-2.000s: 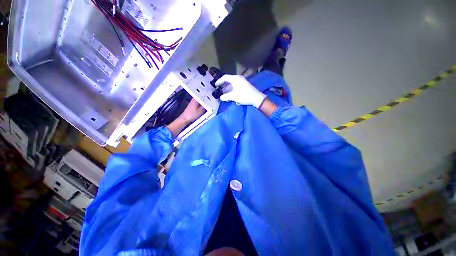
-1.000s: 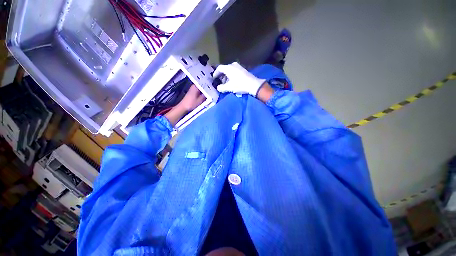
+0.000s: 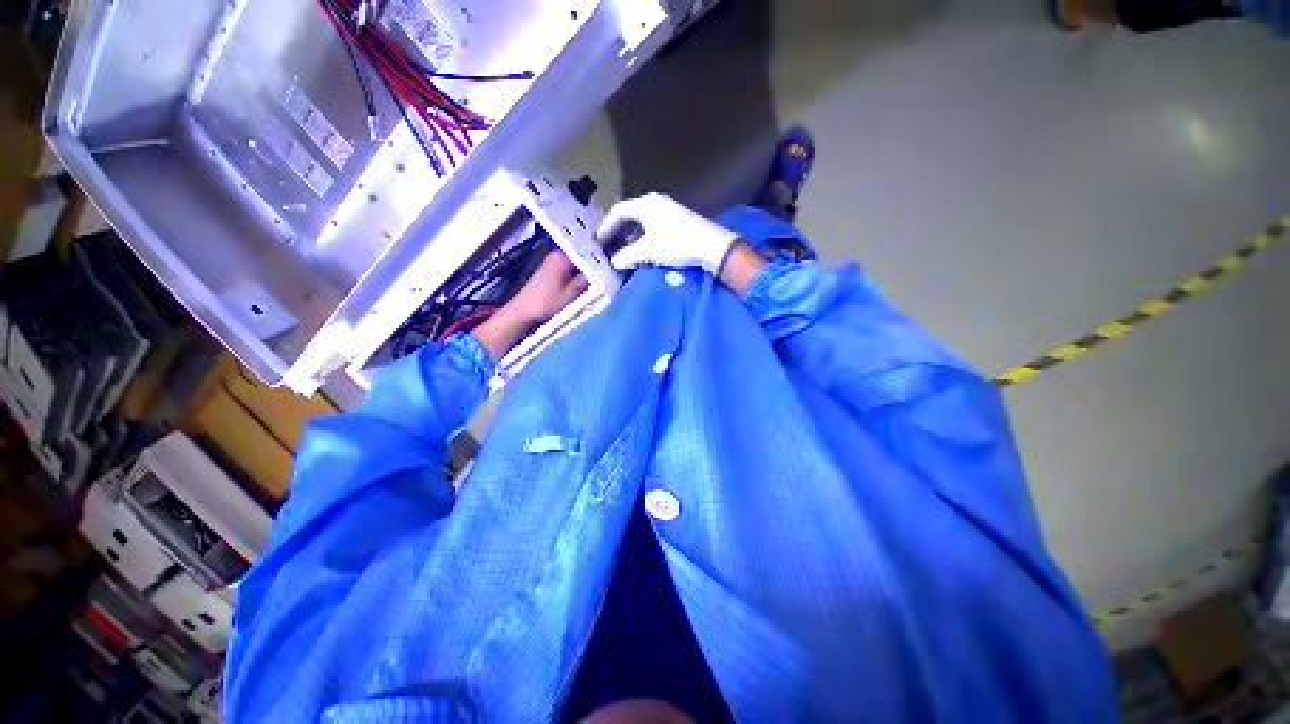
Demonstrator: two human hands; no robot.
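Observation:
The white side compartment is an open rectangular box on the cabinet's near edge, with dark cables and a little red wire inside. My bare left hand reaches into it, its fingertips hidden behind the holed end plate; what they touch is hidden. My white-gloved right hand is outside the plate, with thumb and fingers curled round a small, mostly hidden black knob. Another black knob stands on the plate above it.
The large pale cabinet tub fills the upper left, with red and black wires in it. White boxes and brown cardboard lie lower left. Yellow-black tape crosses the grey floor at right. A foot shows beyond the smock.
The view has shifted slightly. My right hand has moved closer against the end plate, covering more of the lower knobs. My left hand stays inside the compartment.

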